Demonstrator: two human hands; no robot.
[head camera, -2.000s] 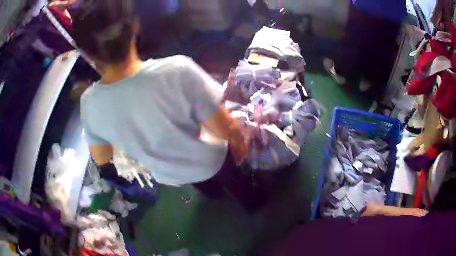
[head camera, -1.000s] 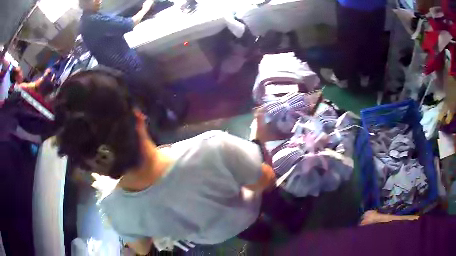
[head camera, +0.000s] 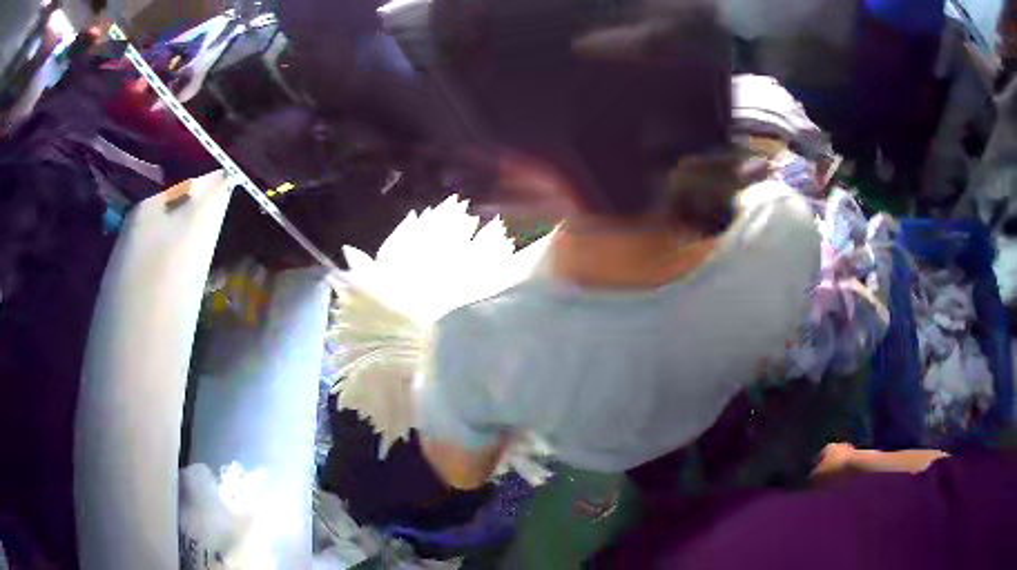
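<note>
A hand and bare forearm, which I take as my right hand (head camera: 834, 459), show small and blurred at the lower right. The hand is at the upper edge of a large dark purple cloth (head camera: 803, 523), which hides part of the arm. I cannot tell whether the fingers are closed or hold anything. My left hand is out of the picture. A large fanned bundle of white pieces (head camera: 385, 334) is in front of a person in a light grey shirt (head camera: 625, 356). That person's body hides the bundle's right side.
A blue basket (head camera: 892, 390) with pale cloth pieces stands at the right. A tied heap of pale pieces (head camera: 842, 278) is partly behind the person. White curved table surfaces (head camera: 134, 390) are at the left. Scraps (head camera: 240, 501) lie at lower left. Green floor (head camera: 569, 523) shows below the person.
The person has shifted right in the picture and now covers much of the pale heap. The white bundle has come into view. The basket appears farther right. The view has swung left.
</note>
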